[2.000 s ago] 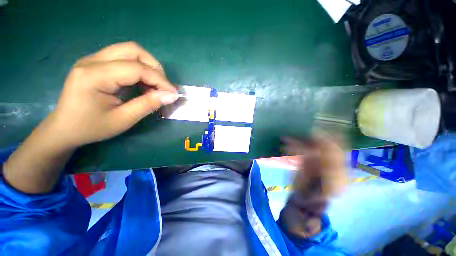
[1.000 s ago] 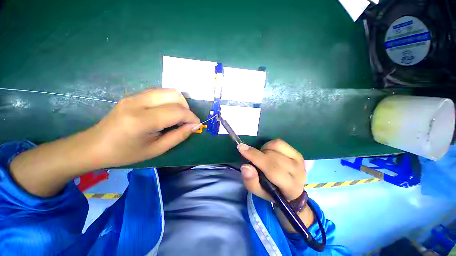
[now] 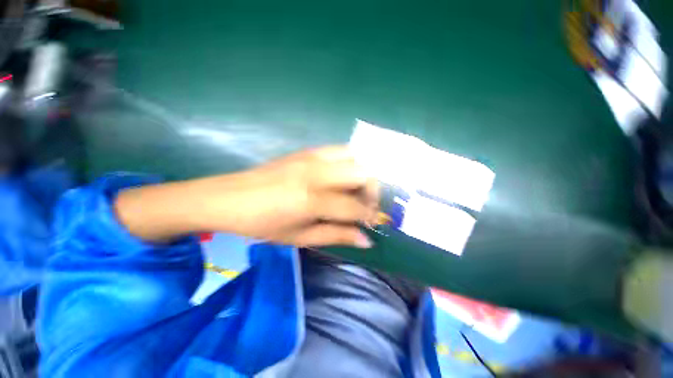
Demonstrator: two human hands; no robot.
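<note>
The joined white pouch cells (image 3: 435, 173) lie on the dark green bench in front of me, blurred and tilted down to the right. A blue protection board (image 3: 393, 210) shows between them, partly hidden by my fingers. A bit of the yellow-orange flex tail (image 3: 382, 218) shows by my fingertips. My left hand (image 3: 317, 196) reaches over the left side of the pack, its fingertips at the board. Blur hides whether it grips anything. My right hand cannot be made out, and the soldering iron is not visible.
A blurred pile of packs (image 3: 634, 74) with white cells and yellow tails lies at the upper right. A whitish tub (image 3: 653, 291) is cut off by the right edge. Dark blurred items and a blue sleeve (image 3: 33, 221) are at the far left. A thin black cable (image 3: 480, 353) shows below the bench.
The view has swung left and tilted. The right hand and iron have left the pack and gone out of clear sight. My left hand is now over the pack's left side.
</note>
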